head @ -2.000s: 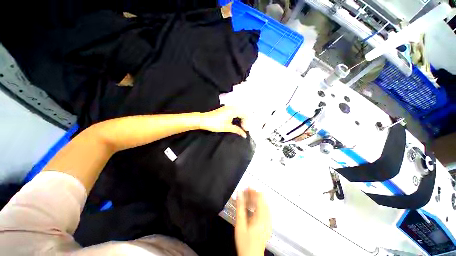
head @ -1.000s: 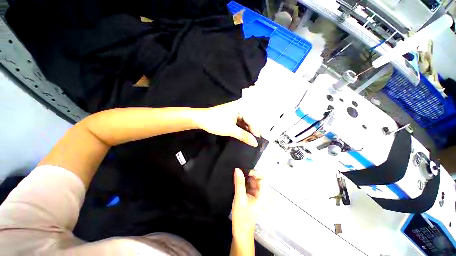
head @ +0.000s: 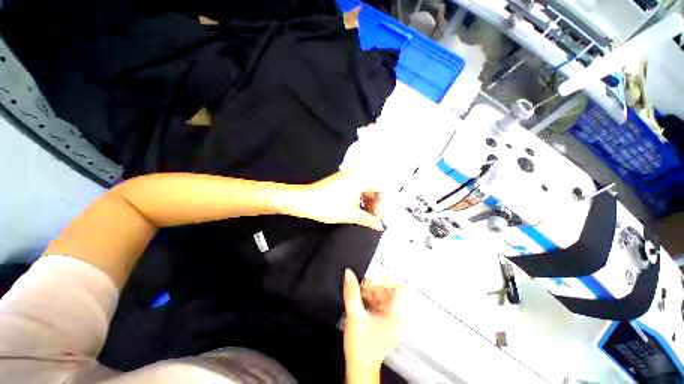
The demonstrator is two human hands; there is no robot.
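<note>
The black garment (head: 307, 251) fills the left and centre and hangs over the table's near edge. A small white label (head: 261, 241) shows on it. My left hand (head: 349, 201) lies on the garment close to the needle area, its fingertips at the fabric edge. My right hand (head: 371, 311) is nearer to me at the same edge, thumb on the black cloth and fingers on the white table. The white sewing machine (head: 517, 176) stands to the right, with its presser foot and needle area (head: 424, 210) just right of my left fingertips.
Thread snips (head: 510, 281) lie on the machine bed. A black strap (head: 577, 244) drapes over the machine head. A control panel (head: 637, 351) is at lower right. Blue crates (head: 424, 64) stand behind the table. A perforated grey metal upright (head: 56, 139) is at left.
My right hand moved from the table to the fabric edge, then slightly back towards me along it. My left hand stays near the needle, having shifted only slightly. The view has shifted a little.
</note>
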